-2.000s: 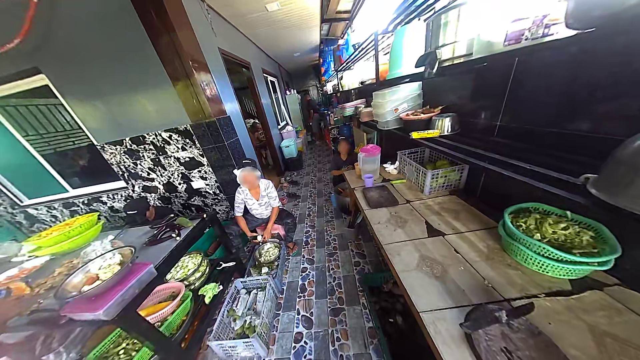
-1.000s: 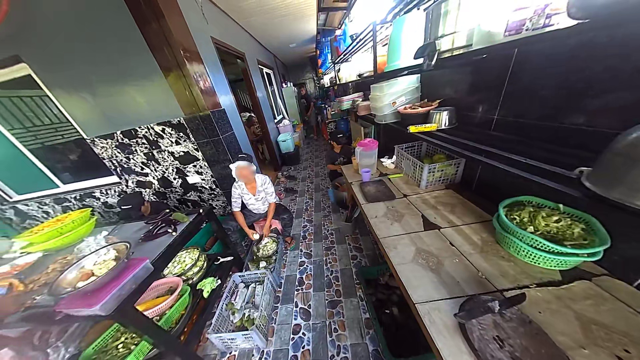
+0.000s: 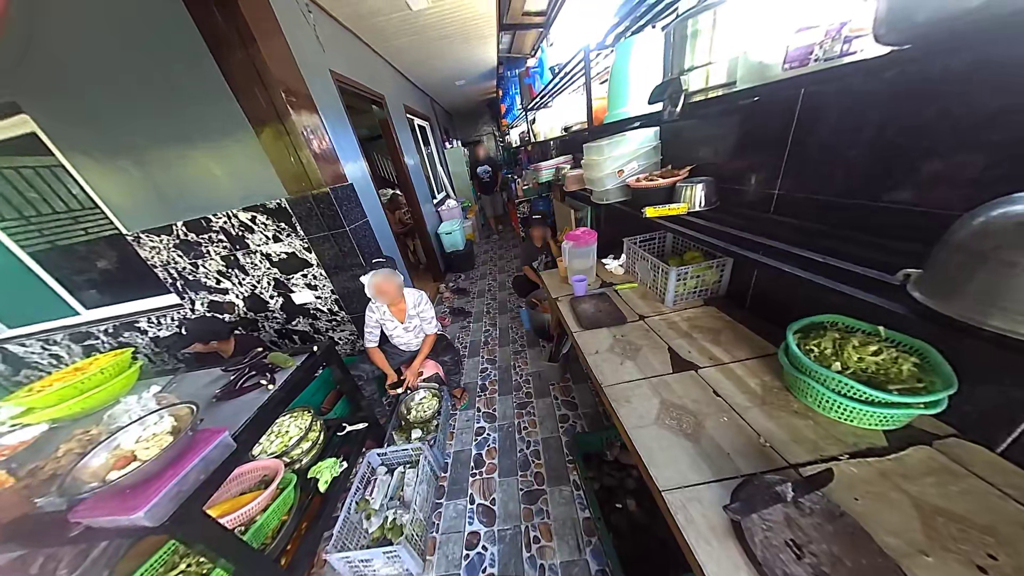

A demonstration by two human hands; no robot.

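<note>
Neither my left hand nor my right hand is in view. On the tiled counter at right stand stacked green baskets (image 3: pixel 868 376) with cut leafy vegetables, a round dark board (image 3: pixel 808 528), a grey plastic crate (image 3: pixel 676 268) with green produce, and a clear pitcher (image 3: pixel 580 258) with a pink lid beside a purple cup (image 3: pixel 579 285). On the left table are dark eggplants (image 3: pixel 240 374), a metal bowl (image 3: pixel 132 448) of peeled pieces and yellow-green baskets (image 3: pixel 72 384). A seated person (image 3: pixel 406 328) works with both hands over a bowl of cut vegetables (image 3: pixel 419 406).
A tiled walkway (image 3: pixel 500 376) runs between the table and counter. A grey crate (image 3: pixel 380 512) with vegetables stands on the floor at left. Another person sits by the counter's far end (image 3: pixel 538 256), one stands farther back (image 3: pixel 486 180), and one is low behind the left table (image 3: pixel 212 340).
A standing person now shows more clearly in the far walkway. The person seated by the counter is more visible than one second ago. The seated worker's head and hands have shifted slightly.
</note>
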